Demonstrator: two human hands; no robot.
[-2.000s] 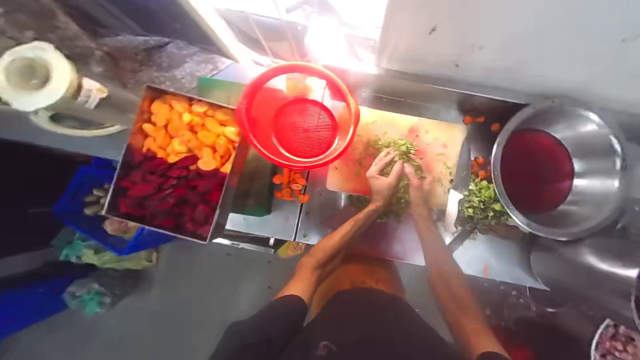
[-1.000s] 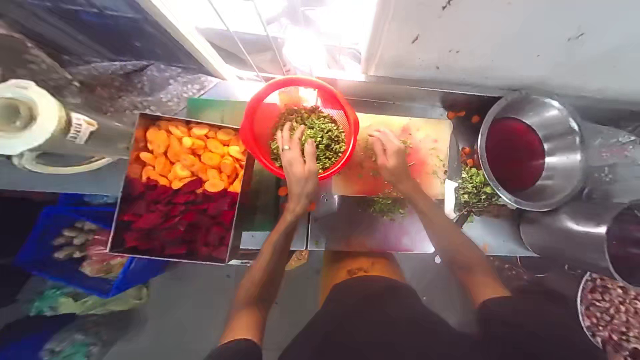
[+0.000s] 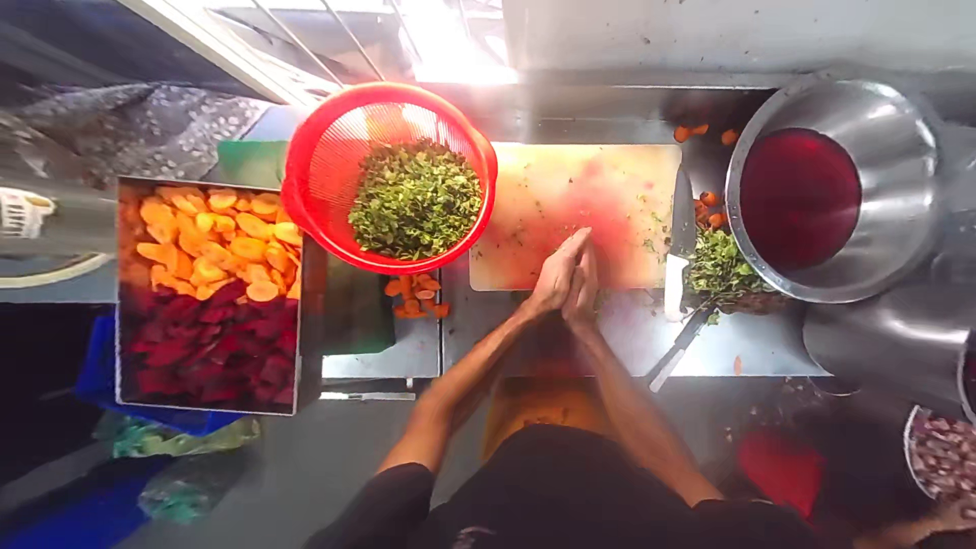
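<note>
My left hand [image 3: 559, 273] and my right hand [image 3: 581, 293] are pressed palm to palm over the near edge of a stained cutting board [image 3: 518, 191]. No object shows between them. Left of the board, a red plastic colander [image 3: 309, 179] holds a heap of chopped green herbs [image 3: 418, 202]. A kitchen knife with a white handle [image 3: 675, 286] lies along the board's right edge. Beside it is a bunch of leafy greens [image 3: 724, 267], with a second knife [image 3: 675, 354] at its near side. Small green bits are scattered on the board.
At left stands a rectangular tray [image 3: 118, 305] of orange slices, likely carrot, and dark red slices. Carrot pieces [image 3: 415, 296] lie near the colander. A steel bowl [image 3: 900, 191] of dark red liquid stands at right. Another person's hand [image 3: 957, 512] is by a bowl at lower right.
The colander, empty-looking two seconds ago, now holds the chopped herbs. My left hand has left the colander and moved right to meet my right hand at the board's near edge.
</note>
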